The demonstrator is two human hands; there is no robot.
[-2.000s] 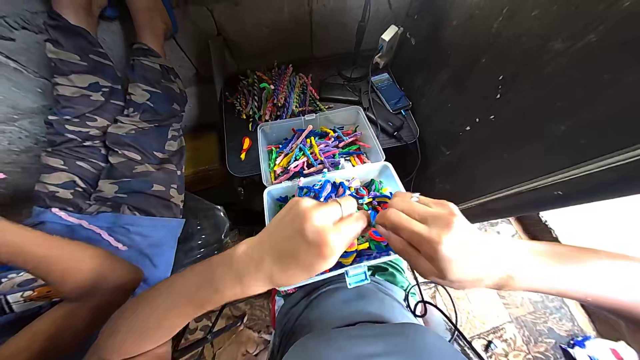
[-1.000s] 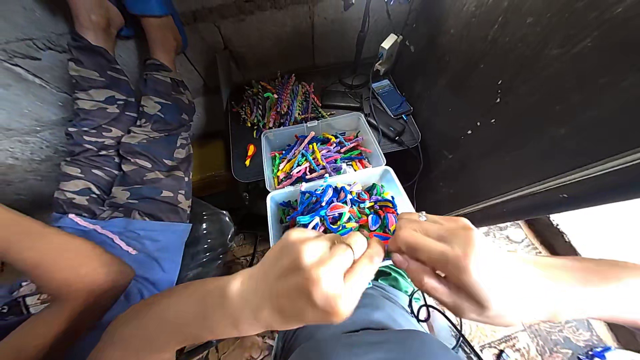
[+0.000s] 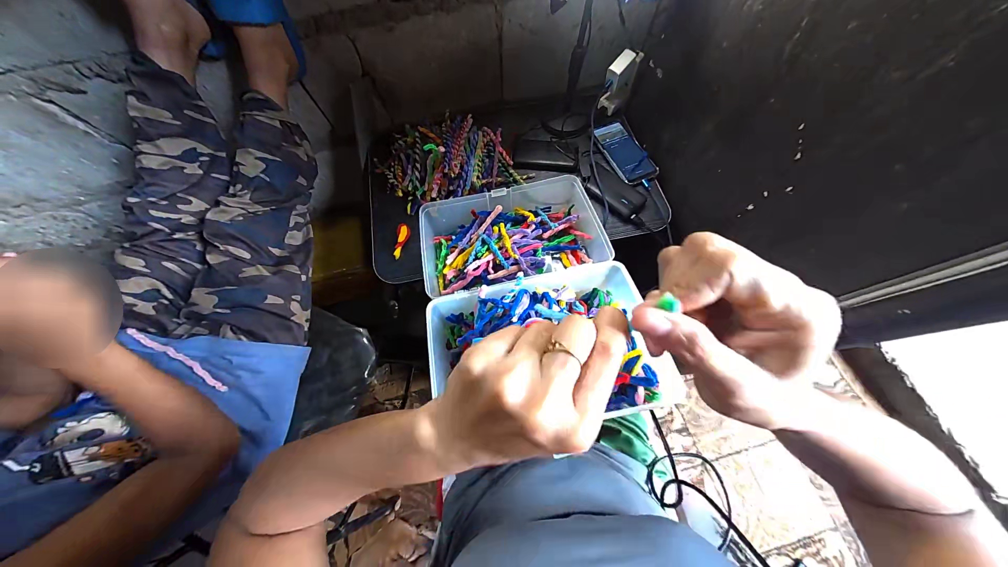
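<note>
My left hand (image 3: pixel 528 386), with a ring on one finger, reaches over the near half of an open plastic case (image 3: pixel 438 346), its fingertips down among short colourful fuzzy pieces (image 3: pixel 520 305); whether they grip one is hidden. Beside the case's right edge, my right hand (image 3: pixel 732 331) pinches a small green fuzzy piece (image 3: pixel 668 302) between thumb and fingers. The far half of the case (image 3: pixel 428 252) holds longer fuzzy stems (image 3: pixel 504 244) in many colours.
A black table (image 3: pixel 386 264) behind bears twisted fuzzy stems (image 3: pixel 453 157), a red-and-yellow piece (image 3: pixel 402 239), a phone (image 3: pixel 626 151) and cables. Another person in camouflage trousers (image 3: pixel 213 220) sits at the left. A dark panel (image 3: pixel 827 142) stands at the right; a black cable (image 3: pixel 693 480) hangs below.
My right hand has moved away from my left, rightward off the case. The green piece now shows in its fingertips. The other person's head has come into view at the left.
</note>
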